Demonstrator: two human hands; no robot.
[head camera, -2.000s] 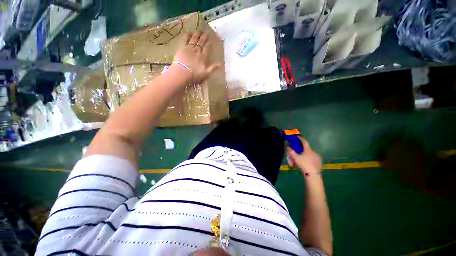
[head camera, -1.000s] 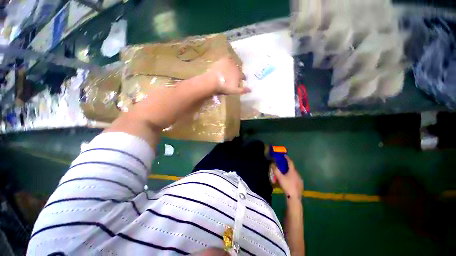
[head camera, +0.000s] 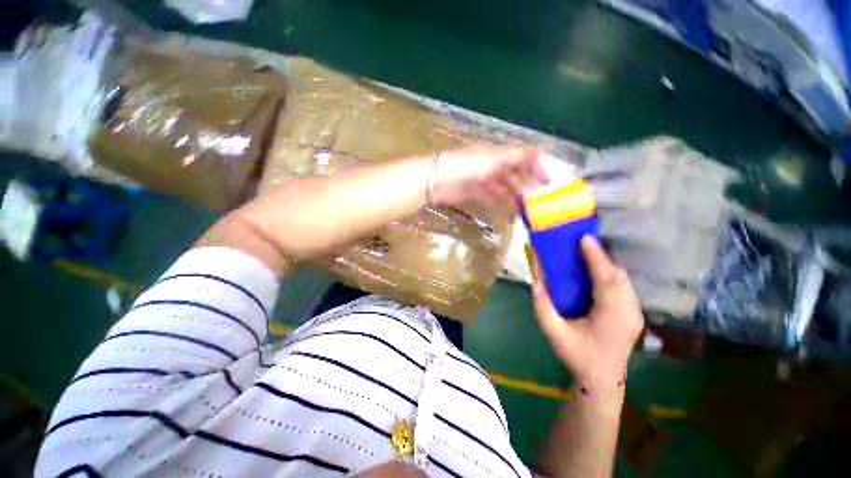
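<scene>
The brown carton (head camera: 392, 233), with shiny clear tape over it, lies on the bench in front of me. My right hand (head camera: 597, 313) grips the tape dispenser (head camera: 565, 257) by its blue body, raised at the carton's right end with the orange-yellow head up. My left hand (head camera: 490, 177) is over the carton's right part, its fingers close to the dispenser head. The image is blurred there, and I cannot tell if the fingers hold tape. The left forearm covers part of the carton.
A second taped carton (head camera: 191, 126) lies to the left, next to the first. Pale folded packaging pieces (head camera: 662, 219) are on the right of the bench, with crumpled clear plastic bags (head camera: 760, 280) beyond them. White material (head camera: 56, 89) is at the far left.
My right hand has come up from beside my body with the dispenser to the carton's right end. My left hand has moved off the carton's face towards the dispenser. The view has turned.
</scene>
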